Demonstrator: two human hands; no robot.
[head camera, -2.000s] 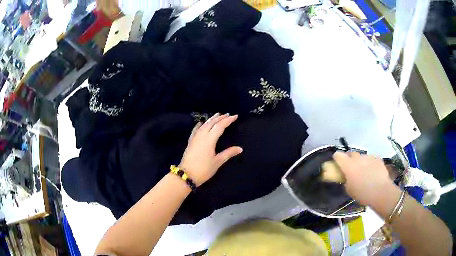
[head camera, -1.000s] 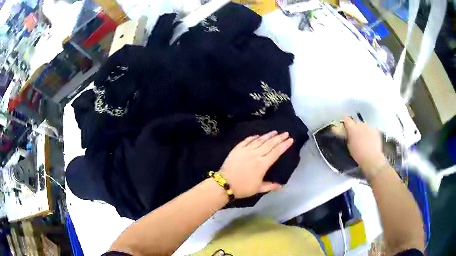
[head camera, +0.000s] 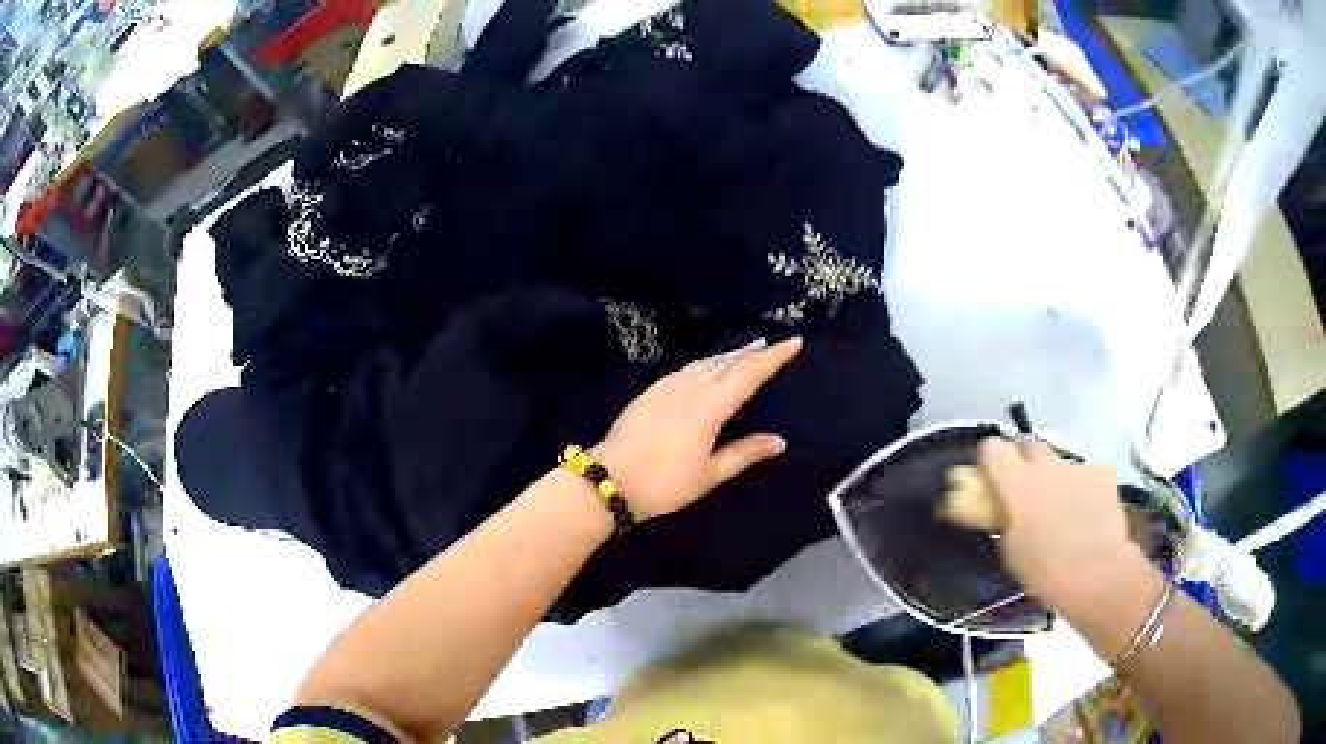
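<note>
The black garment (head camera: 495, 364) lies heaped on the white cloth-covered table (head camera: 1003, 291). Pale gold embroidery (head camera: 823, 275) shows near its right edge, with more at the upper left and centre. My left hand (head camera: 684, 436) lies flat on the lower part of the garment, fingers apart, holding nothing. My right hand (head camera: 1054, 509) grips the pale handle of the steam iron (head camera: 916, 531). The iron's pointed tip faces left, close to the garment's lower right edge. The rounded end of a smooth black padded shape (head camera: 233, 458) shows at the left.
A white hose (head camera: 1229, 574) runs from the iron's rear. A pale wooden beam (head camera: 400, 41) lies at the far left table edge. Small metal items (head camera: 967, 73) lie at the far edge. Yellow pieces (head camera: 1001, 695) show below the near edge.
My left hand moved right, then back left and up over the garment. The iron moved up and away, then came back down and left beside the garment. The garment has hardly changed.
</note>
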